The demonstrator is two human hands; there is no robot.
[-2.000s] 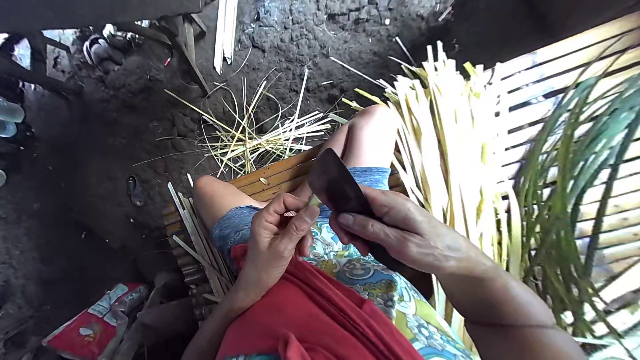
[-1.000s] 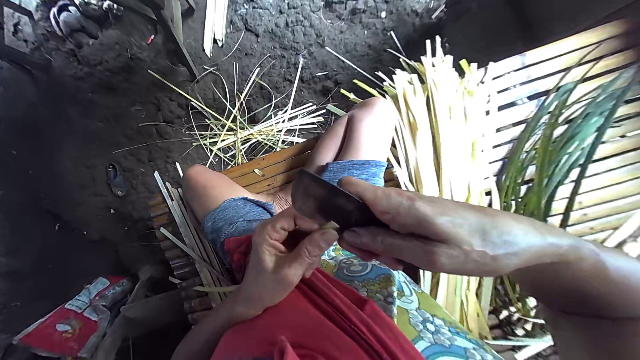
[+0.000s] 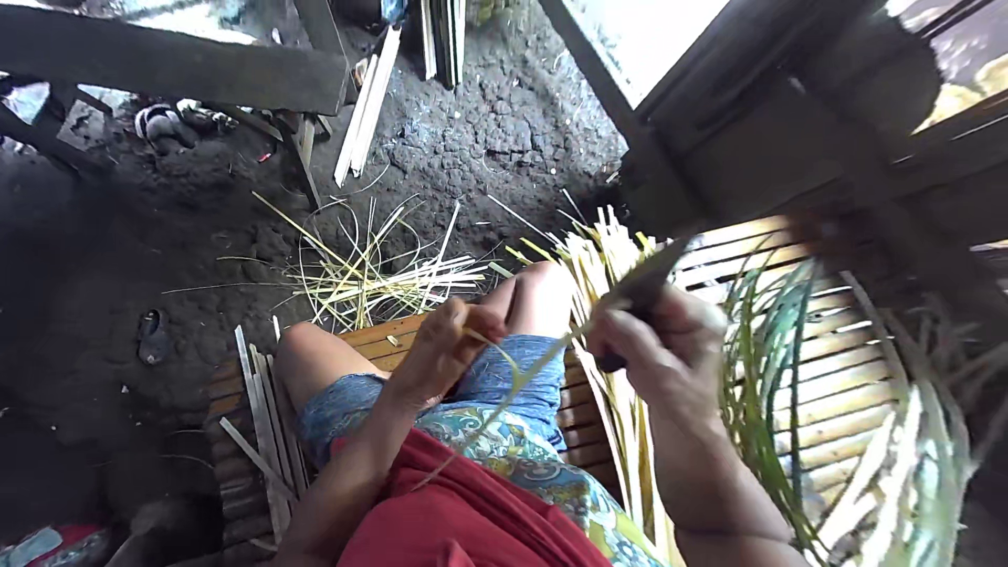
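My left hand (image 3: 445, 350) pinches one end of a thin pale plant strip (image 3: 516, 382) above my lap. The strip forks near its middle, and one branch runs up to my right hand (image 3: 669, 339). That hand is closed around the dark handle of a broad-bladed knife (image 3: 650, 272), its blade slanting up and right, blurred. Fingers of the right hand also press the strip beside the blade. A loose tail of the strip hangs over the red shirt (image 3: 472, 512).
Pale split strips (image 3: 618, 409) lie on the bamboo slat bench (image 3: 835, 394) beside green strips (image 3: 760, 378). Thin shavings (image 3: 378, 283) are heaped on the dirt floor. More slats (image 3: 268, 417) lie left of my legs. A wooden frame (image 3: 173, 71) stands upper left.
My hands, close together earlier, are now well apart with the forked strip stretched between them. The knife has moved up and right, away from my left hand. The view takes in more ahead.
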